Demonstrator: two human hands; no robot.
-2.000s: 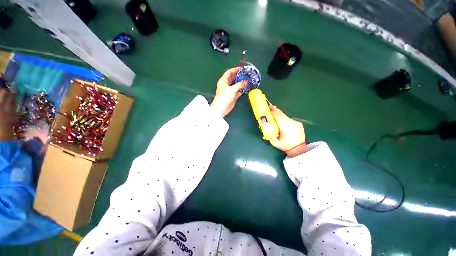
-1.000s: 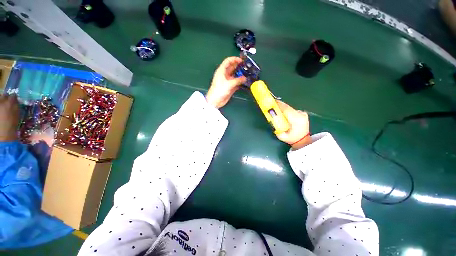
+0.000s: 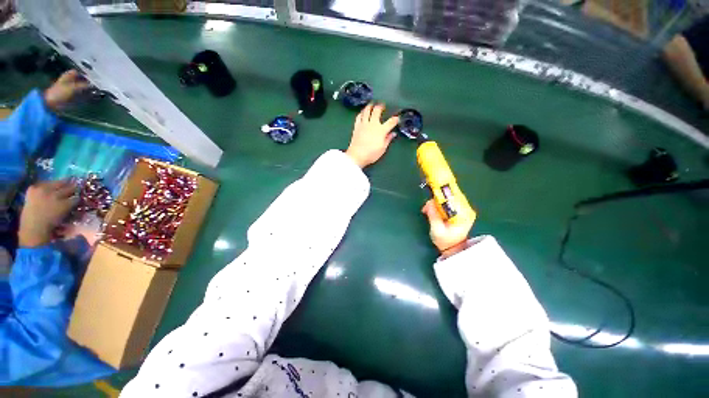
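My left hand (image 3: 371, 137) is beside a small round wired disc (image 3: 410, 123), with its fingers spread and the fingertips at the disc's left edge. No closed grip on it shows. My right hand (image 3: 449, 225) holds the yellow electric screwdriver (image 3: 441, 175), its dark tip by the disc's lower right edge. Whether the tip touches it is hard to tell. A second disc (image 3: 357, 94) with a white connector lies just above my left hand. A third disc (image 3: 281, 130) lies further left.
Black cylindrical housings stand or lie at left (image 3: 214, 74), centre (image 3: 309, 95) and right (image 3: 511, 148) on the green surface (image 3: 373, 233). A metal upright (image 3: 128, 78), a box of red wired parts (image 3: 155, 210) and a coworker's blue sleeves are at left. A black cord (image 3: 571, 233) loops at right.
My left hand has opened from the disc it held raised; discs now lie beside it. The screwdriver has shifted right and slightly down. The view has tilted up, showing more of the far rail.
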